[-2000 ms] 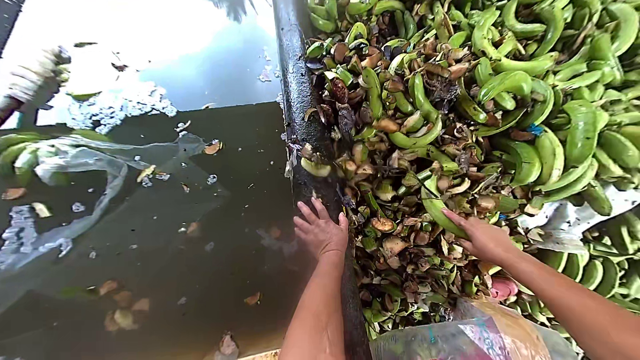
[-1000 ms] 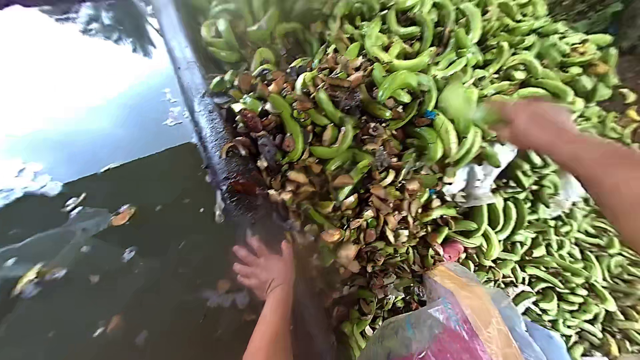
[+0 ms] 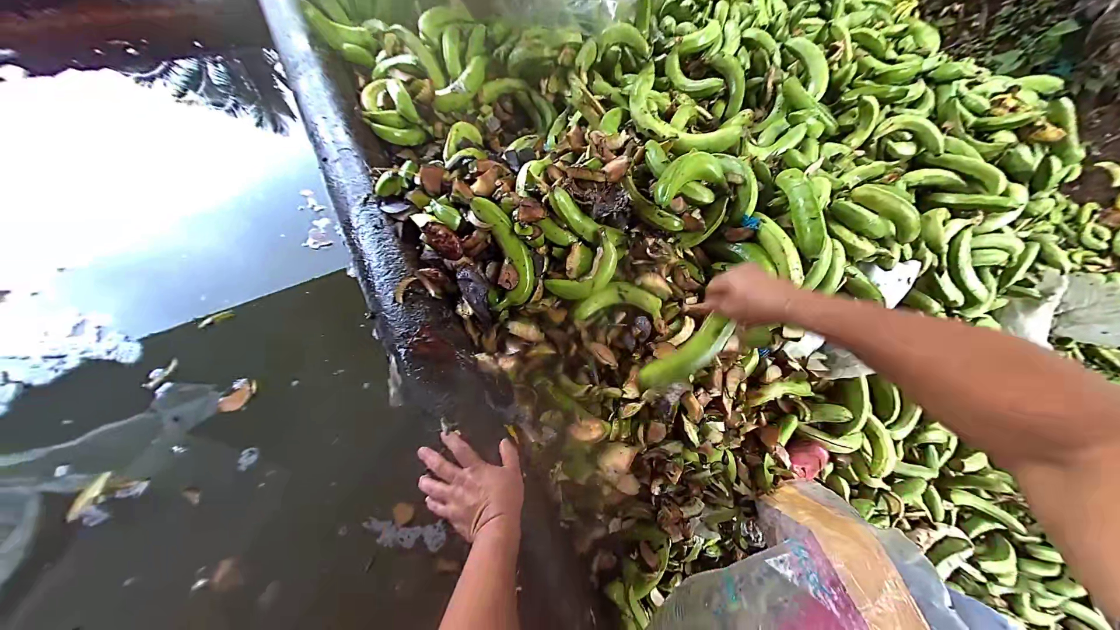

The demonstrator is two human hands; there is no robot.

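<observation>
My right hand [image 3: 745, 296] holds a green banana [image 3: 689, 353] by one end, over a heap of cut tips and peel scraps [image 3: 665, 464] in brown and green. My left hand [image 3: 477, 490] rests with its fingers spread at the dark wet ledge [image 3: 337, 157] of a water-filled basin, and holds nothing. Scraps and murky water [image 3: 332, 534] lie around it. Green bananas [image 3: 901, 192] are piled high beyond and to the right of my right hand.
Clear plastic sheeting [image 3: 131, 437] and leaf bits float in the basin at the left. A transparent plastic cover with tan tape [image 3: 840, 551] is at the bottom, near my body. White sacking [image 3: 892, 280] shows between the bananas, and a pink scrap [image 3: 806, 458] lies by the cover.
My right hand has come back from the banana pile on the right to above the scraps, with a banana in it. My left hand stays by the ledge. The view has shifted to the right.
</observation>
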